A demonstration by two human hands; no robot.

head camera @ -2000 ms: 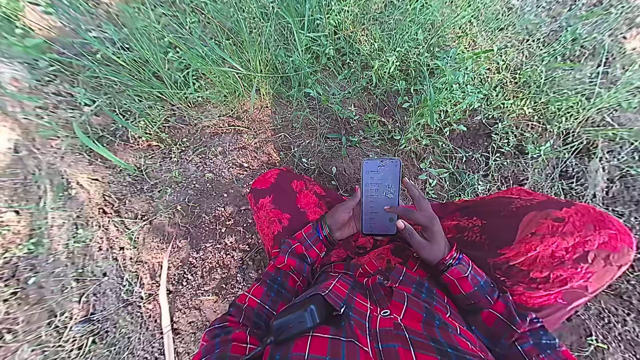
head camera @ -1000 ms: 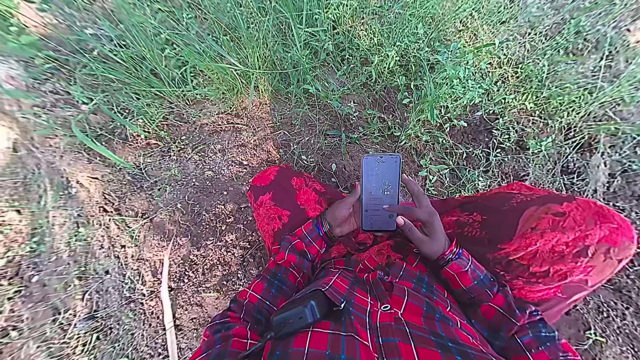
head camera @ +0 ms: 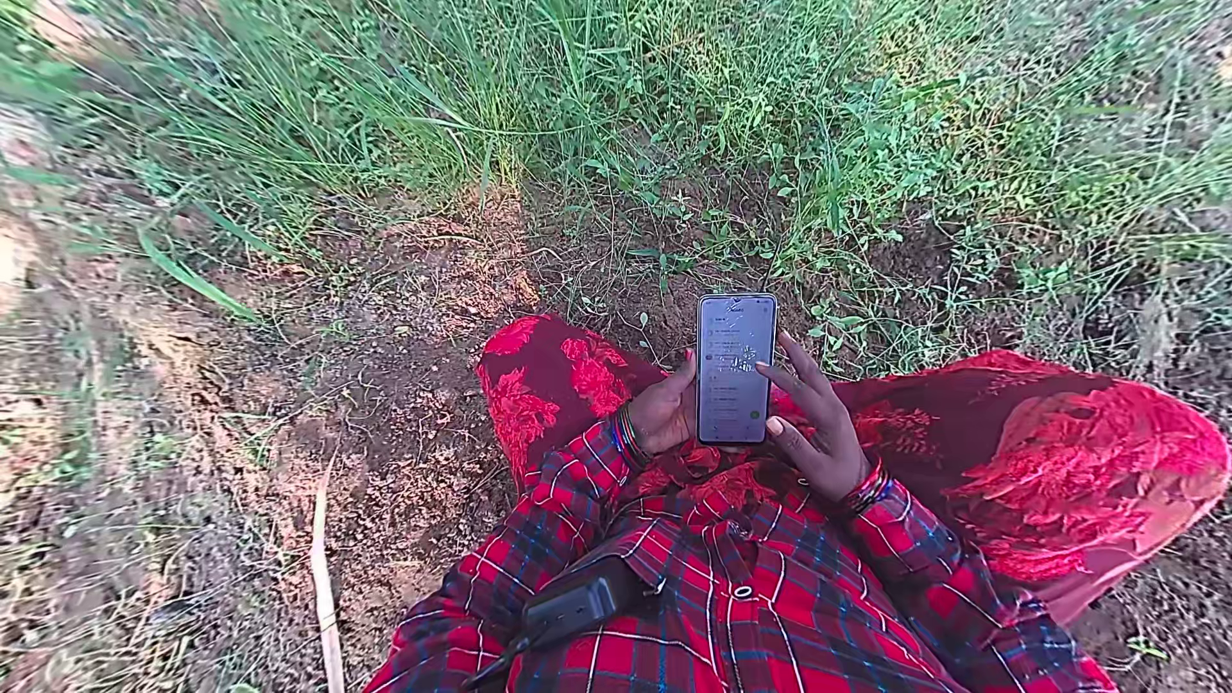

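Note:
A smartphone (head camera: 734, 385) with a lit screen that bears writing is held upright above my lap. My left hand (head camera: 666, 409) grips its left side and lower back, with the thumb along the edge and the other fingers mostly hidden behind. My right hand (head camera: 818, 419) is at the phone's right side, fingers apart, the index fingertip over the screen's right edge. Bangles circle both wrists. A black device (head camera: 577, 606) with a cord lies against the red plaid shirt (head camera: 741, 597).
My folded legs, in red patterned cloth (head camera: 1078, 462), spread to both sides. Green grass (head camera: 616, 87) grows ahead. On the bare soil (head camera: 385, 404) at the left lies a pale dry stalk (head camera: 323, 577).
My right index finger has moved from lower on the screen to its right edge. The screen now shows a different layout. My left hand keeps its hold on the phone.

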